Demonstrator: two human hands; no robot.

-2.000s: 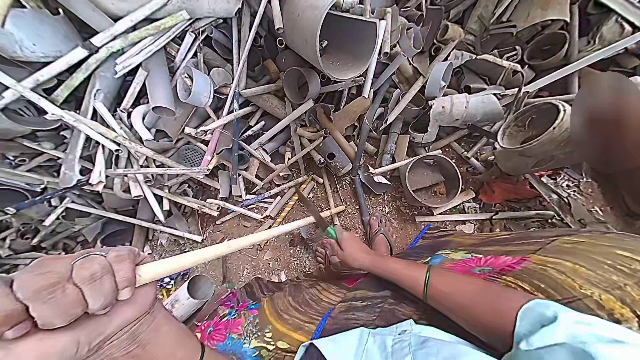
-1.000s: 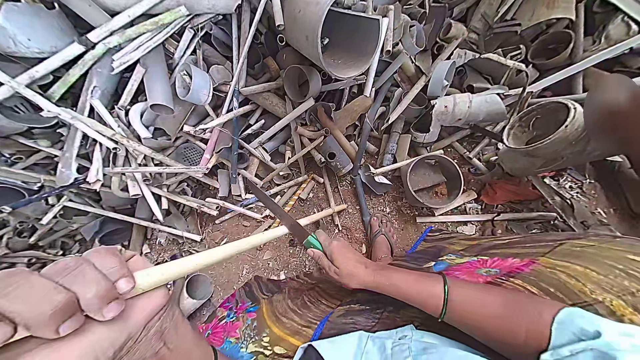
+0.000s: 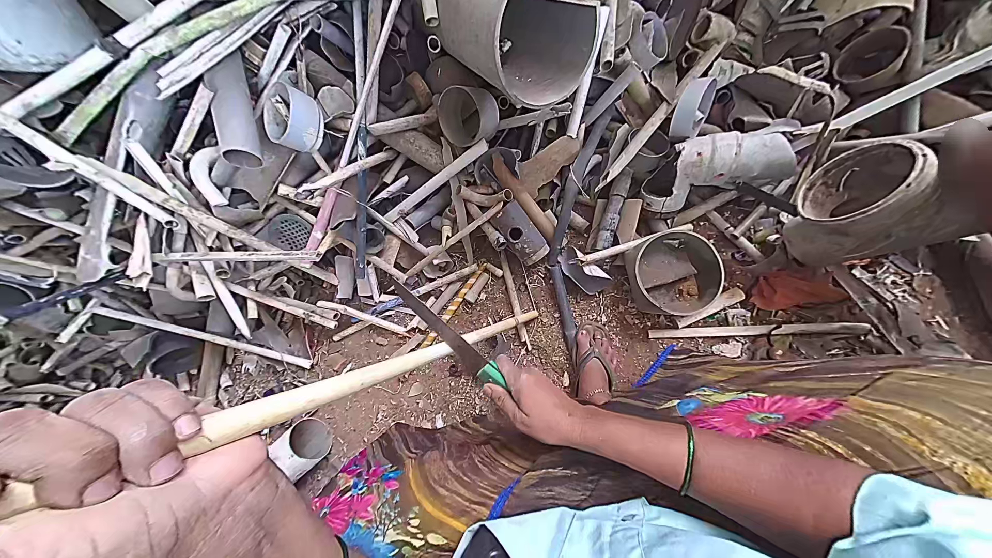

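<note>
My left hand point(image 3: 147, 473), large at the lower left, is closed around a pale cream rod or narrow pipe point(image 3: 333, 390). The rod slants up to the right, its far end over the bare ground near the middle. My right hand point(image 3: 535, 399) grips the green handle of a long knife point(image 3: 453, 338) with a dark, narrow blade. The blade points up and to the left and crosses the rod near its far end. Whether blade and rod touch, I cannot tell. The end of the handle is hidden in my fingers.
A heap of scrap plastic pipes and strips fills the upper view, with a wide grey pipe point(image 3: 535, 46) and a round pipe piece point(image 3: 674, 271). A short pipe point(image 3: 301, 448) lies near my left hand. My sandalled foot point(image 3: 595, 364) rests on littered soil beside a patterned skirt point(image 3: 775, 411).
My right hand and the knife have moved from beyond the rod's tip, two seconds ago, to where the blade crosses the rod. My left hand still holds the rod.
</note>
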